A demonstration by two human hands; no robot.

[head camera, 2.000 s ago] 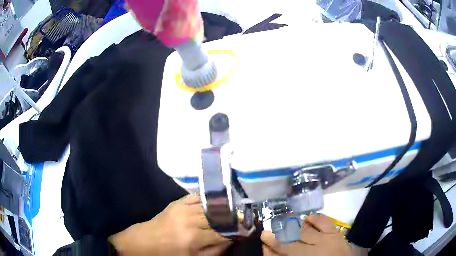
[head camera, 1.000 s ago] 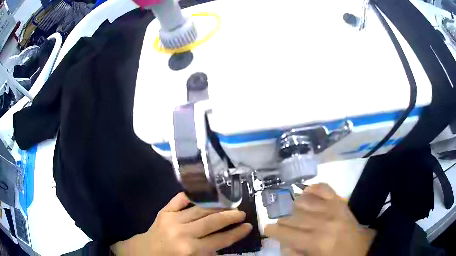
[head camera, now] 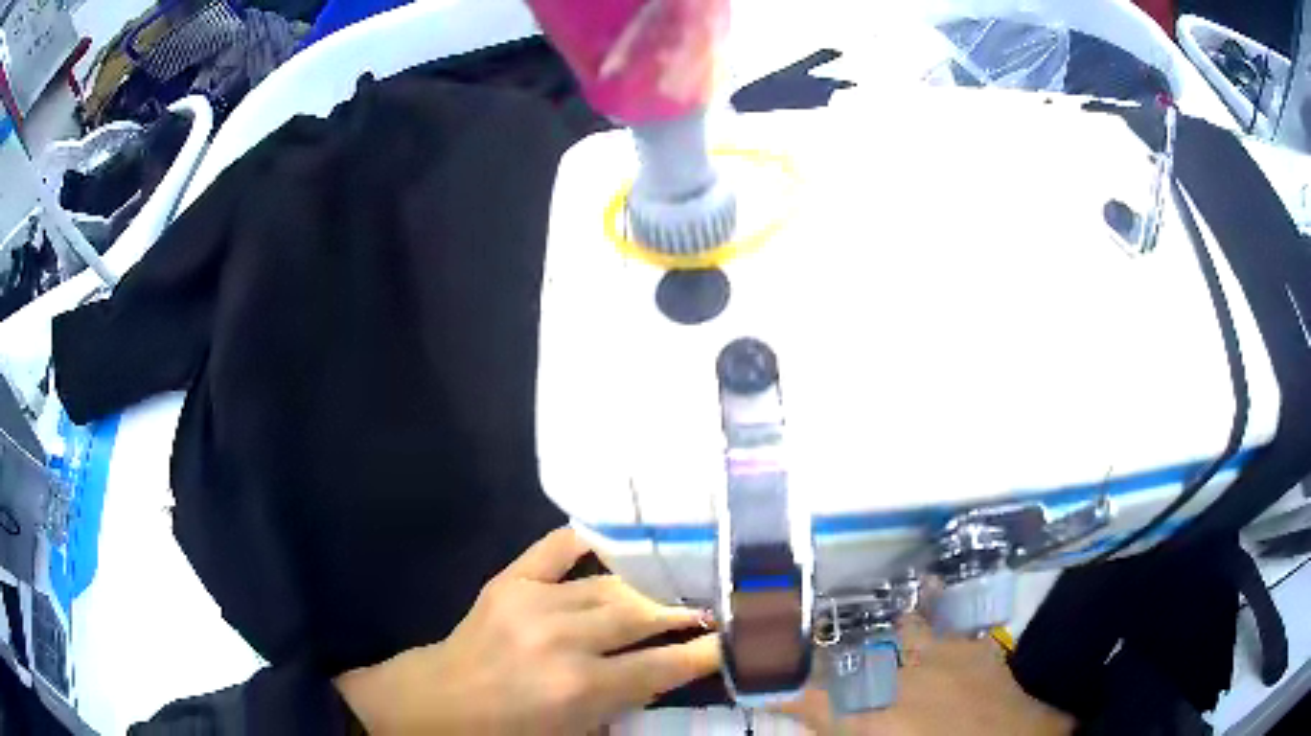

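The black garment body [head camera: 374,345] lies spread left of the white sewing machine head [head camera: 891,331]. My left hand [head camera: 546,654] lies palm down on the black cloth at the bottom, its fingers reaching to the take-up lever guard [head camera: 765,590]. I cannot tell if its fingers pinch the cloth. My right hand [head camera: 949,683] is low on the right, partly hidden behind the small grey block [head camera: 864,676] and the tension dial [head camera: 978,597]; its fingertips are hidden. The needle area is mostly hidden by the guard.
A pink thread cone [head camera: 640,51] stands over the head on a grey holder. Black strips [head camera: 1136,618] hang at the machine's right side. A bit of yellow, perhaps the snips, shows by my right hand. Clear plastic [head camera: 1006,55] and a white-rimmed bin [head camera: 180,158] are behind.
The view has shifted, so the machine sits lower and further right. My right hand has moved from in front of the grey block to partly behind it. My left hand's fingers now reach the guard.
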